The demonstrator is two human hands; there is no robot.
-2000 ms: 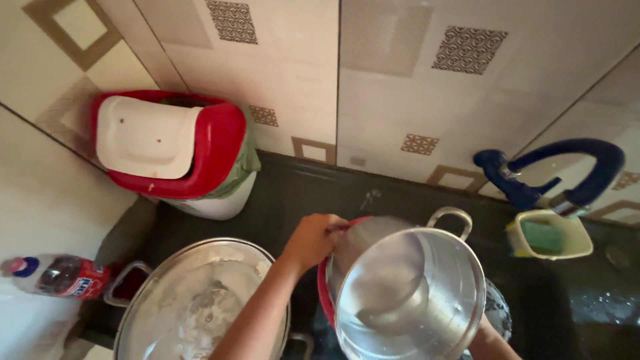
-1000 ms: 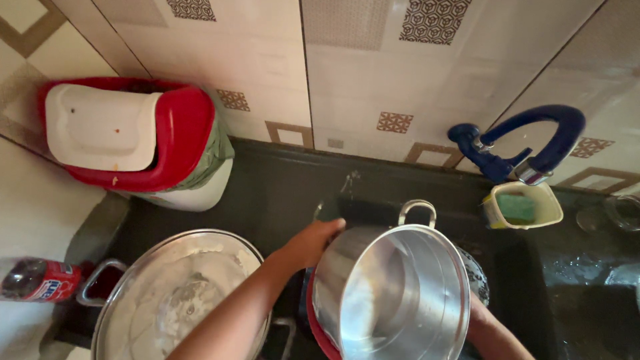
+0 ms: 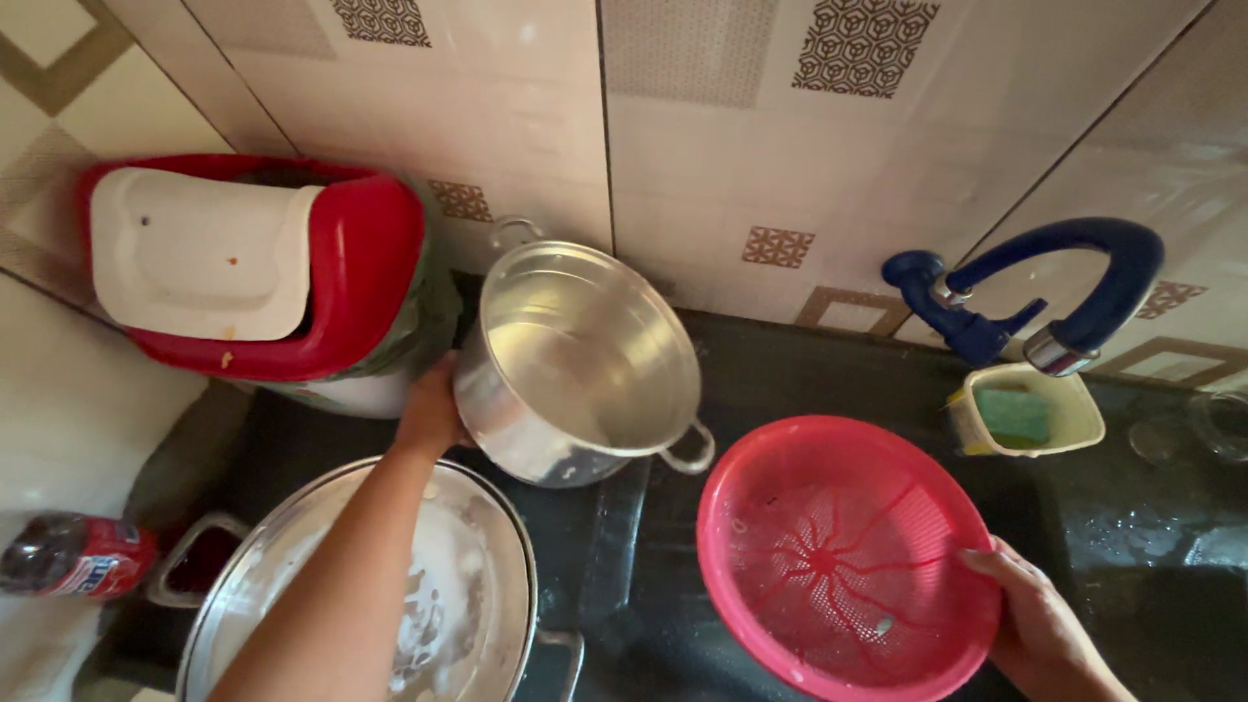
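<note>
My left hand grips the left side of a deep metal pot with two loop handles. The pot leans at the back of the dark counter, its open mouth facing me, and looks empty inside. In my right hand is the right rim of a red plastic colander, with a small pale bit on its mesh. My left forearm passes over a wide metal pot that has whitish, foamy-looking contents or residue.
A red and white bin stands at the back left, near a dark soda bottle. A blue faucet arches over a plastic tub with a green sponge. The wet sink basin lies at right.
The deep pot has moved left and back towards the wall, with my left hand on it. My right hand has left the pot and now holds the red colander, apart from it.
</note>
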